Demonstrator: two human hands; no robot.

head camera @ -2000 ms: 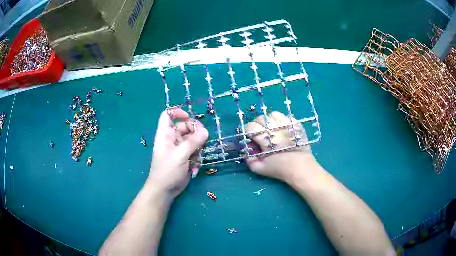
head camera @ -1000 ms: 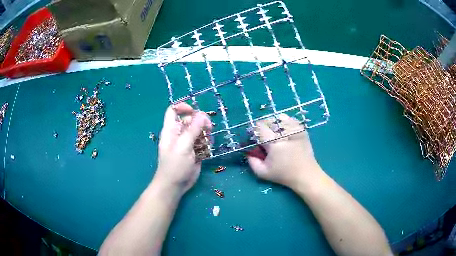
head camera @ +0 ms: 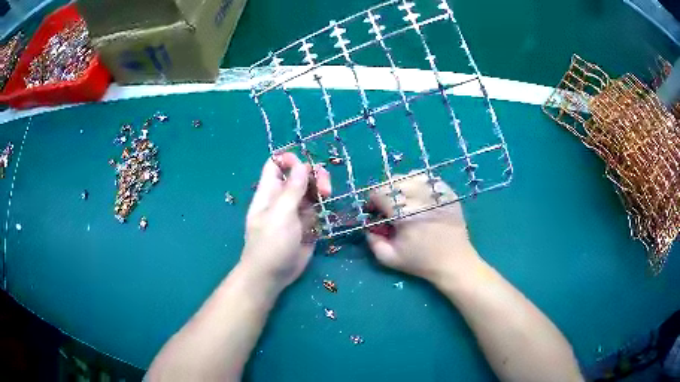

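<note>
A silvery sprue frame point(head camera: 370, 118) with open bars is held tilted above the green bench. My left hand point(head camera: 282, 205) grips its lower left edge, and small coppery parts show in and beside the fingers. My right hand point(head camera: 421, 224) is curled behind the lower edge of the frame around the side cutters point(head camera: 382, 227). Only a bit of their red handle shows; the jaws are hidden or blurred. A few small plated parts point(head camera: 330, 286) lie on the bench below the frame.
A pile of loose parts point(head camera: 136, 173) lies at left. A red plastic tray point(head camera: 91, 86) filled with parts stands at the upper left beside a brown cardboard box point(head camera: 160, 52). Orange-gold empty runners point(head camera: 634, 142) are heaped at right. A white strip point(head camera: 514, 87) crosses the bench.
The frame and my left hand have moved right, and the frame's top has risen to the picture's upper edge. Loose bits have appeared below the frame. My right hand stays behind its lower edge.
</note>
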